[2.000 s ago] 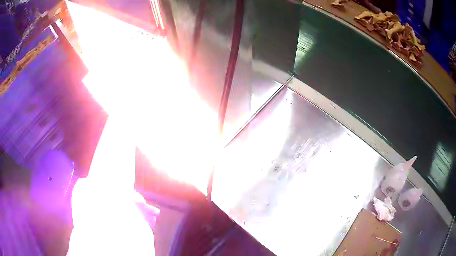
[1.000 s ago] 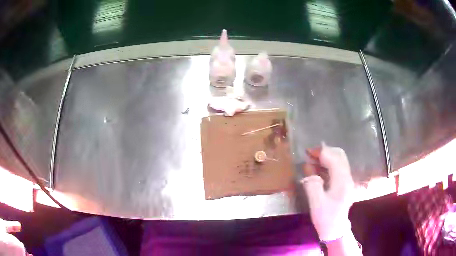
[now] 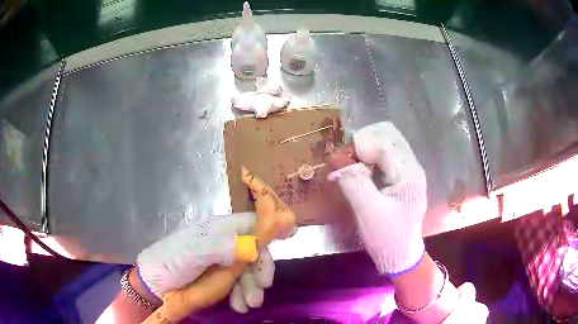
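My left hand (image 3: pixel 206 256), in a white knitted glove with a yellow finger band, grips a long tan moulded part (image 3: pixel 196 294). The part's bent, pointed end with dark marks lies over the cardboard sheet's lower left. My right hand (image 3: pixel 390 190), also in a white glove, has its bare-looking thumb and fingertips pinched at the right end of a thin stick (image 3: pixel 317 167). The stick crosses a small round pale cap (image 3: pixel 305 172) on the brown cardboard sheet (image 3: pixel 253 142). Another thin stick (image 3: pixel 307 134) lies above the cap. Dark spots mark the cardboard.
A tall white nozzle bottle (image 3: pixel 249 54) and a shorter bottle (image 3: pixel 298 56) stand behind the cardboard. A crumpled white cloth (image 3: pixel 261 101) lies between. The shiny metal table (image 3: pixel 139 139) has seams at both sides, with a green surface (image 3: pixel 184 22) beyond. Glare lies at the lower edges.
The view has swung from the left side to the table. My left hand has come in with the tan part. My right hand has moved over the cardboard to the stick at the cap.
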